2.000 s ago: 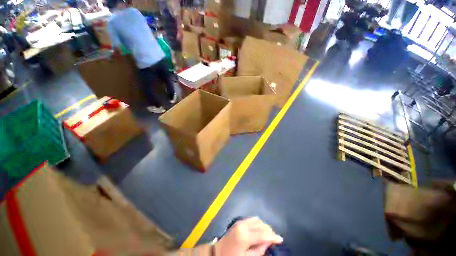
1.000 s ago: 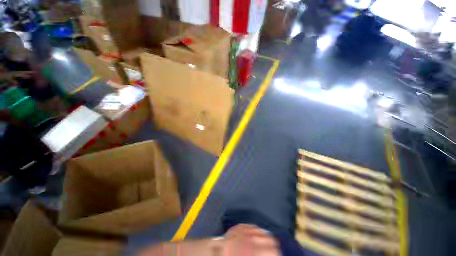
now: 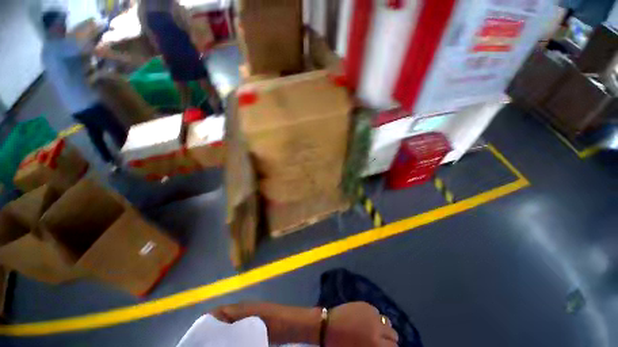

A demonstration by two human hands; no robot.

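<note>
My left hand (image 3: 362, 327), with a ring and a wristband, is at the bottom centre. Its forearm comes in from the left out of a white sleeve. The fingers are curled down against a soft dark navy item (image 3: 352, 286), which looks like a folded bag. The item shows behind and right of the hand, and its lower part is cut off by the bottom edge. The exact grip is hidden. My right hand is not in view.
A yellow line (image 3: 291, 266) curves across the grey floor. Beyond it stand open cartons (image 3: 129, 251), a tall carton stack (image 3: 298, 142) and a red box (image 3: 419, 159). Two people are at the upper left. Brown bins (image 3: 566, 95) stand upper right.
The view has swung right; the pallet has left the picture and the red box and striped boards are nearer. The left hand stays low at the navy item, more of which now shows.
</note>
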